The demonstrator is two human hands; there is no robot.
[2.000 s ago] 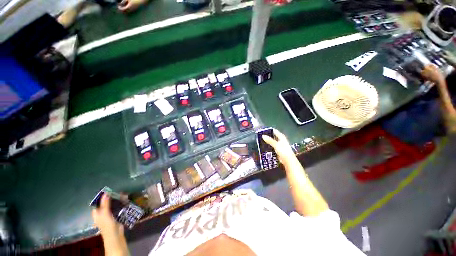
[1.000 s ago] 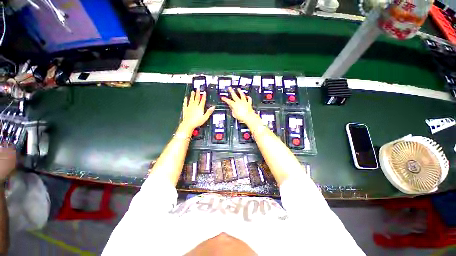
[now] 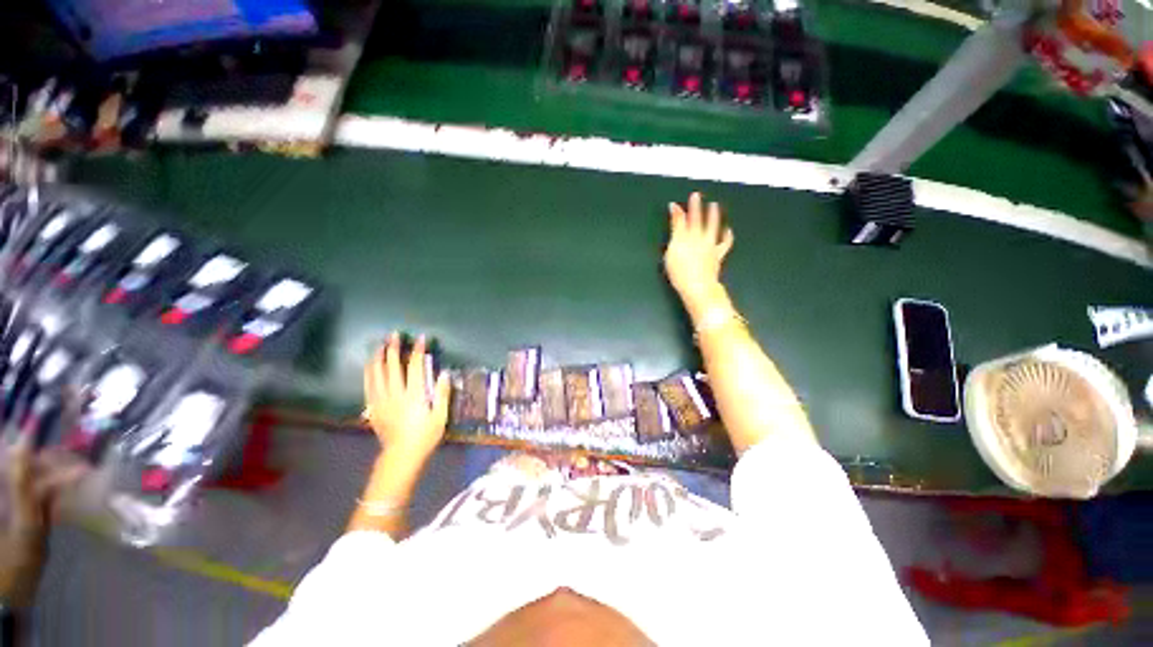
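My left hand (image 3: 406,402) rests on the bench near its front edge, palm down with fingers apart, at the left end of the row of batteries. My right hand (image 3: 697,253) is further forward on the green bench (image 3: 506,240), fingers spread, holding nothing. Several brown-dark phone batteries (image 3: 582,396) lie in a loose row along the front edge between my arms. A clear plastic tray (image 3: 809,114) of face-down black phones (image 3: 690,70) with red spots lies beyond the white strip.
Another person's hand (image 3: 38,487) is at a second tray of phones (image 3: 196,423) at left. A black ribbed block (image 3: 881,209) stands by the metal post (image 3: 942,95). A smartphone (image 3: 927,359) and a cream fan (image 3: 1052,423) lie at right. A monitor (image 3: 190,19) is at upper left.
The phone tray under my hands has moved forward past the white strip. My hands have come apart, left one back and right one outward. Another tray has appeared at left.
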